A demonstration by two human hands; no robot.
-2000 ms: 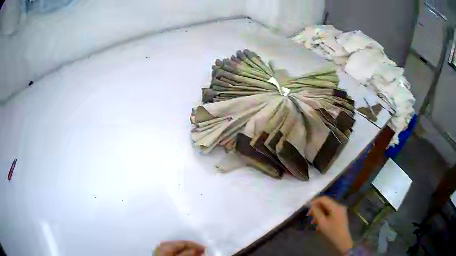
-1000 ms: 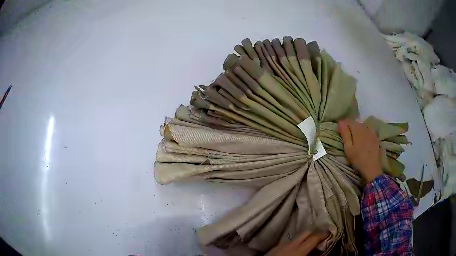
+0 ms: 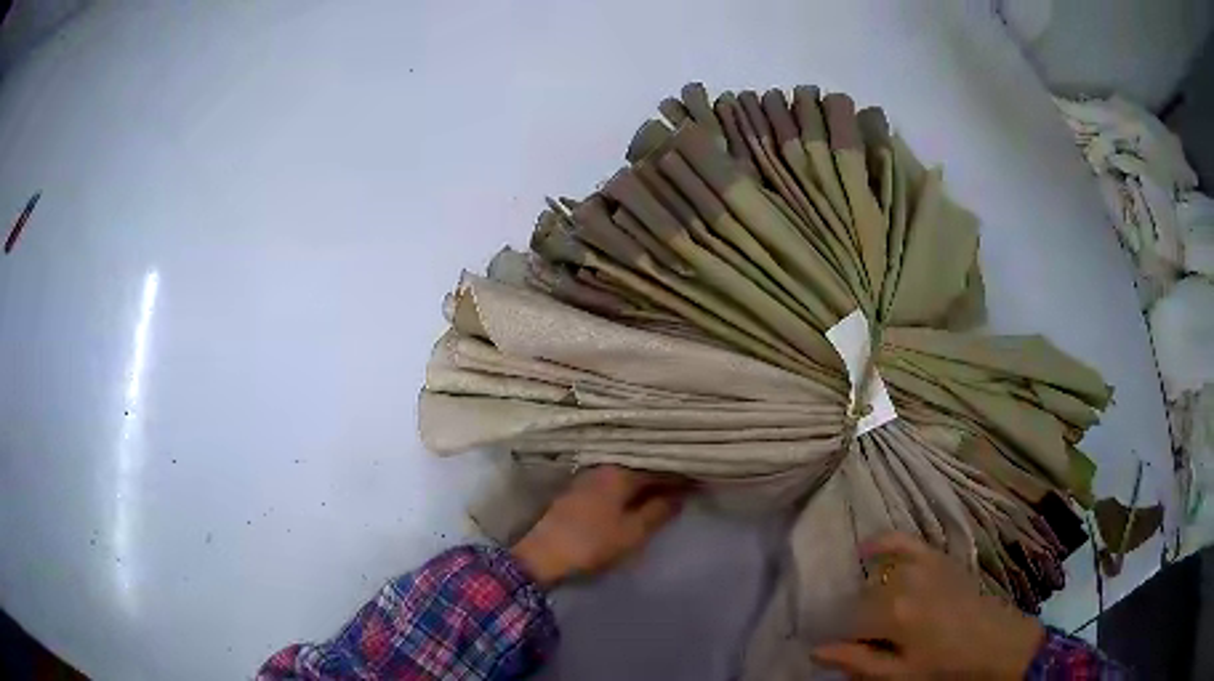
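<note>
A large bundle of olive, taupe and pale beige cloth pieces [image 3: 746, 253] lies fanned out on the white table, gathered at its middle by a tie with a white ticket [image 3: 855, 349]. My left hand [image 3: 599, 516] is at the lower left of the bundle, its fingertips at the edge of the beige pieces and partly hidden; its grip cannot be told. My right hand [image 3: 919, 605] is over the beige pieces at the lower right, fingers bent and somewhat blurred. A blurred grey-taupe cloth area shows between the hands.
The white table [image 3: 266, 346] extends around the bundle. Small red-handled snips [image 3: 21, 222] lie at the far left. White cloth pieces [image 3: 1185, 333] are heaped beyond the right edge. A dark olive scrap [image 3: 1129, 526] lies near the right edge. Tiny thread ends dot the table.
My left hand has moved left to the bundle's lower left side. My right hand has left the olive pieces and moved down to the beige ones. The bundle sits slightly farther right in view.
</note>
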